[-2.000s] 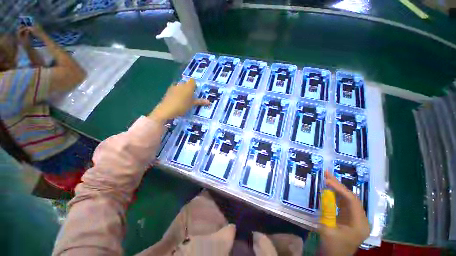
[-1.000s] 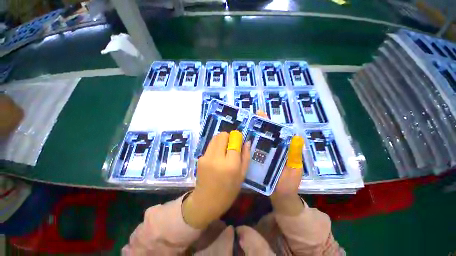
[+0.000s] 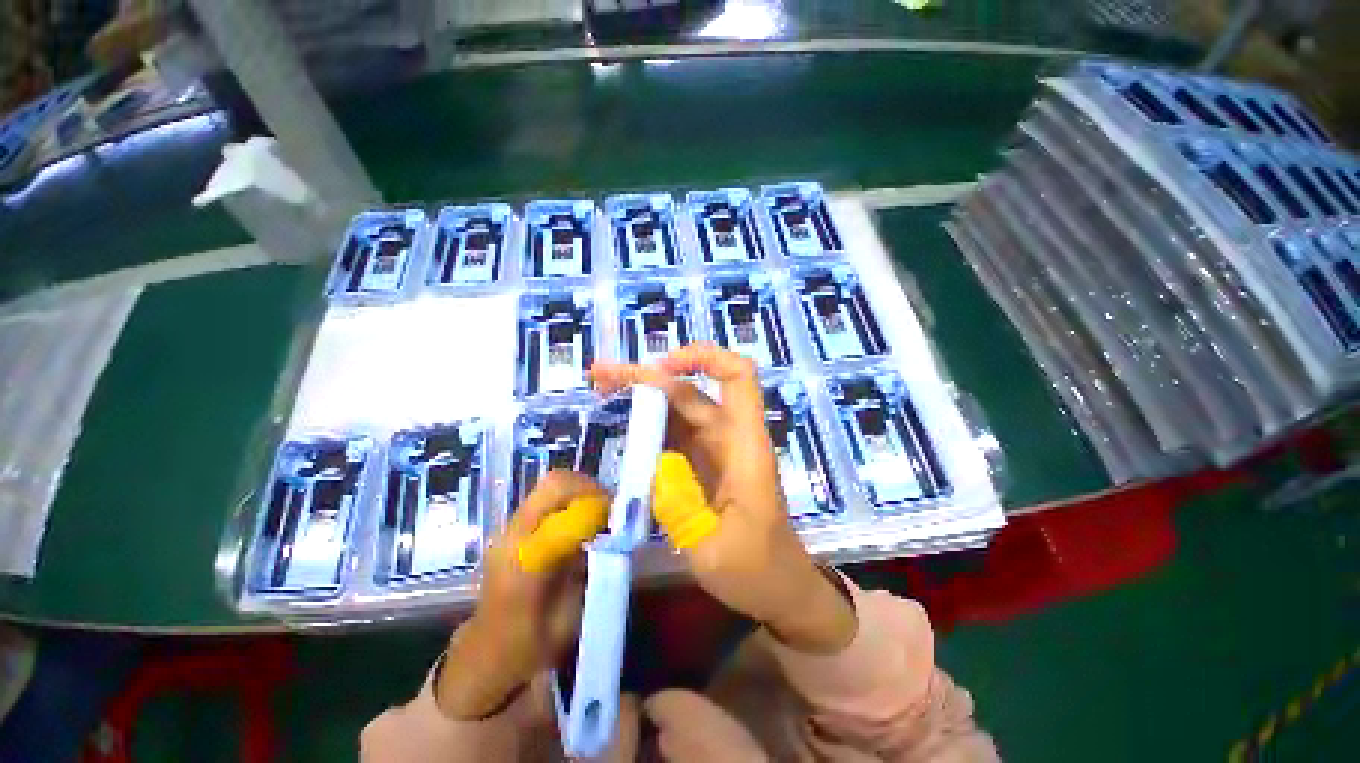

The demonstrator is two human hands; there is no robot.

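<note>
My left hand holds one light-blue plastic housing edge-on, low in front of me. My right hand holds a second housing edge-on just above it. The two housings meet or overlap near the yellow finger cots on both hands. Small port holes show in their thin sides. The blister tray lies beneath, with blue shells in three rows. Two neighbouring places at the left of the middle row show only white backing. My hands hide part of the front row.
A tall leaning pile of filled trays stands at the right. A clear tray lies at the left edge. A white bundle is by the metal post. Red stools show below the green bench.
Both housings have turned from face-up to edge-on in my hands. The view has shifted, so the tray sits further left and more of the right pile shows.
</note>
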